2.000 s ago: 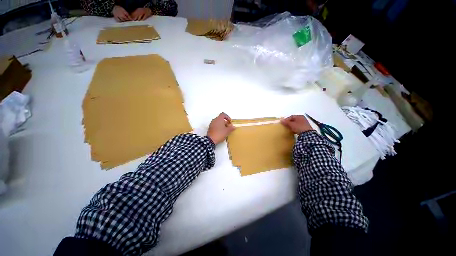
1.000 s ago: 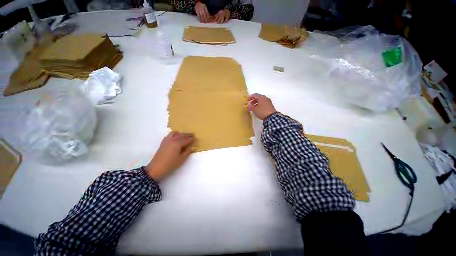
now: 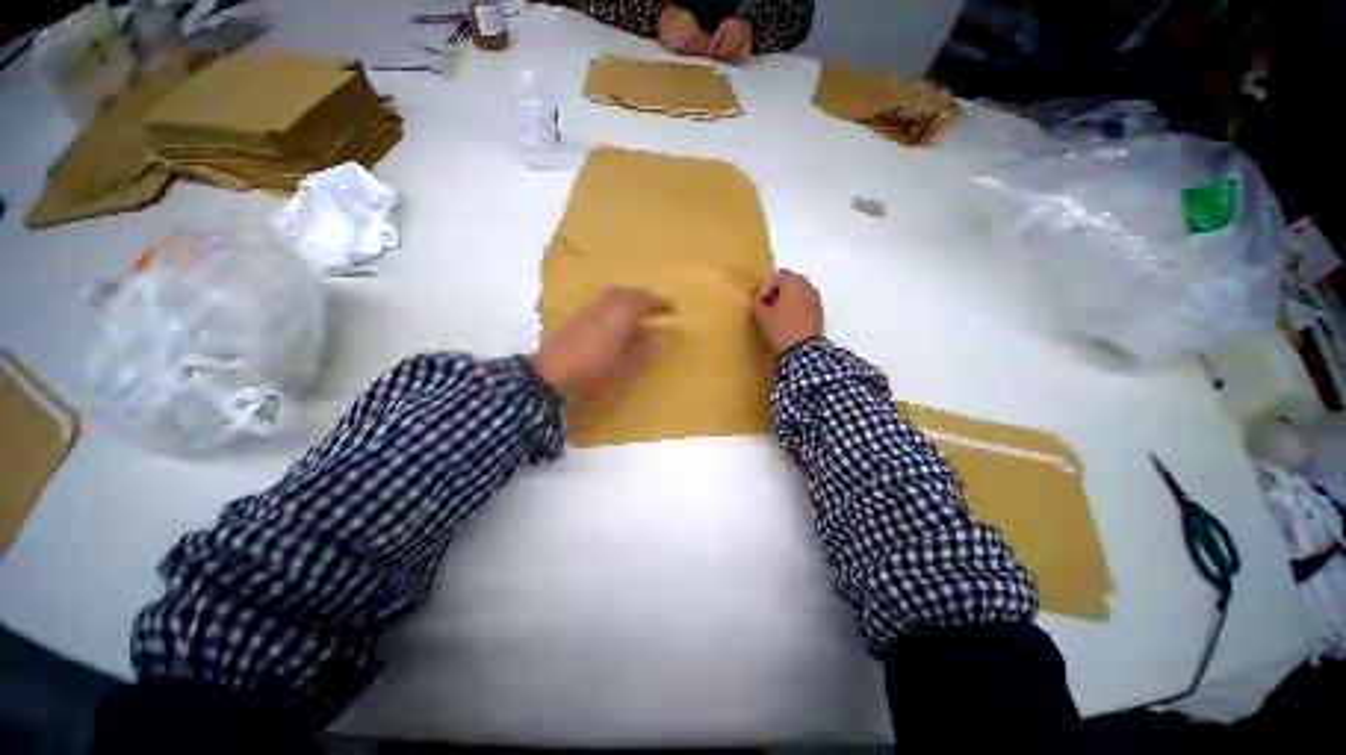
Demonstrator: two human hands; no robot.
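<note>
The stack of brown kraft blanks (image 3: 664, 221) lies in front of me with stepped edges. My left hand (image 3: 605, 347) is blurred, over the lower left part of the stack, fingers towards its middle; whether it touches is unclear. My right hand (image 3: 790, 310) is at the stack's right edge with thumb and finger pinched together. Whether it grips a blank's edge there is hidden. A brown kraft piece with a white strip near its top edge (image 3: 1033, 516) lies to the right, partly under my right sleeve.
Scissors (image 3: 1208, 538) lie at the right edge. A clear plastic bag (image 3: 207, 339) and crumpled white paper (image 3: 340, 217) are at left, before a thick kraft stack (image 3: 259, 118). A large clear bag (image 3: 1137, 236) is at right. A bottle (image 3: 535, 115) stands beyond. A person's hands (image 3: 706, 33) are opposite.
Both hands have left the striped piece at right and are at the blank stack. Since the last earlier frame, my left hand has moved up and inward over the stack; the view has shifted slightly.
</note>
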